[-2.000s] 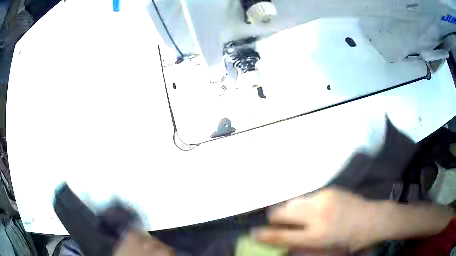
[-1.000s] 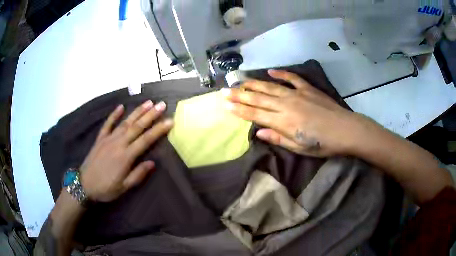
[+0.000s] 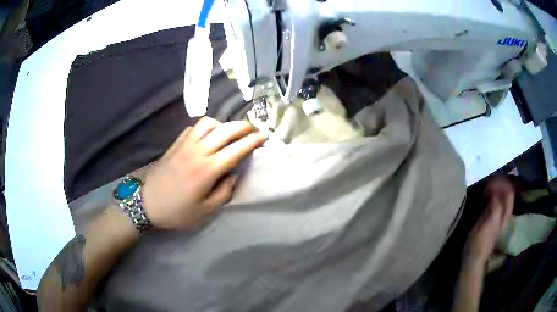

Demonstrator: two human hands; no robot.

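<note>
A grey-beige fabric panel lies bunched across the table front. A dark brown panel lies flat behind it at the left and shows again behind the needle area. A pale beige piece is folded beside the presser foot. My left hand lies on the grey-beige panel, fingertips close to the presser foot and thumb apart; it grips nothing visible. My right hand is blurred, low at the right beyond the table edge, near a pale piece; its grip is unclear.
The white sewing machine with blue JUKI lettering spans the top. A white lamp stick on a blue tube hangs left of the needle. The white table curves around the left side. Dark and pale pieces lie beyond its right edge.
My right hand has left the cloth and moved down to the right. My left hand has moved right, to the presser foot. The grey-beige panel now covers the front, and the yellow-green piece no longer shows there.
</note>
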